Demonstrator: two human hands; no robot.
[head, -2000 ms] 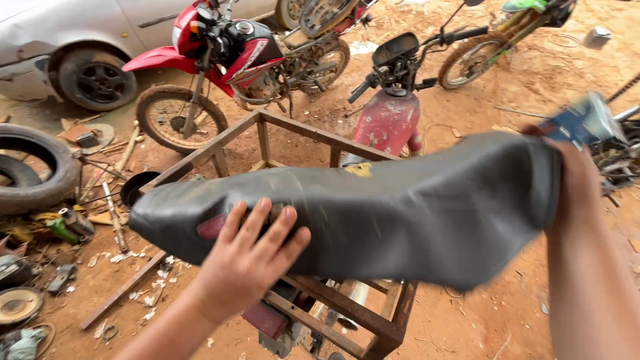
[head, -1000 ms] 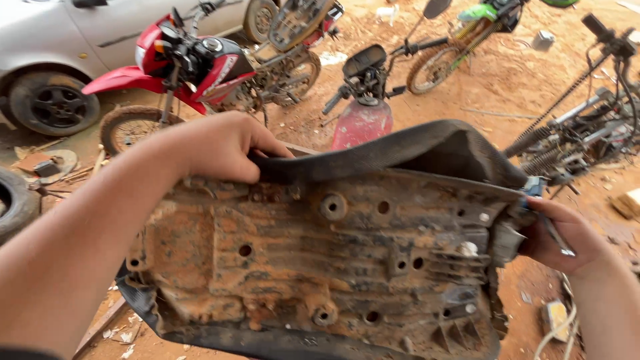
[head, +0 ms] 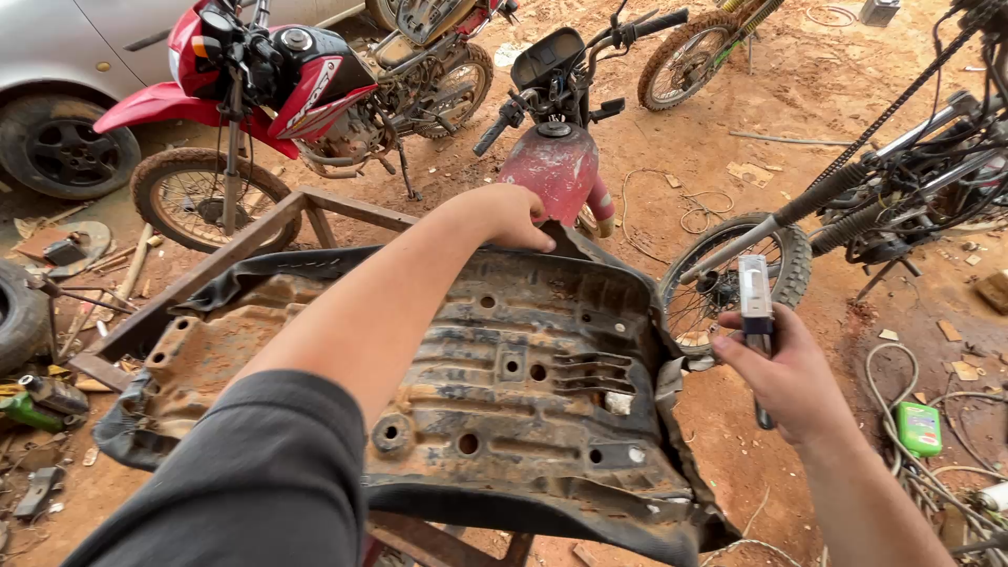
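A motorcycle seat lies upside down on a rusty metal frame (head: 213, 256), its dirty seat pan (head: 504, 409) facing up and its black cover (head: 520, 504) wrapped over the edges. My left hand (head: 516, 220) reaches across the pan and grips the loose cover at the far edge; the fingertips are partly hidden. My right hand (head: 768, 370), off the seat's right end, holds a small tool (head: 757, 303) with a clear and dark end pointing up and a metal part below. Its exact kind cannot be told.
Beyond the seat stands a motorcycle with a worn red tank (head: 551, 169). A red motorcycle (head: 236, 118) and a silver car (head: 94, 47) are at the upper left. A partly dismantled motorcycle (head: 874, 197) is on the right, above hoses and a green bottle (head: 918, 429). Tires lie at the left.
The seat was held with its cover upward, then tilted with its underside showing; now it lies underside up on the frame. My right hand has come away from the seat with the tool.
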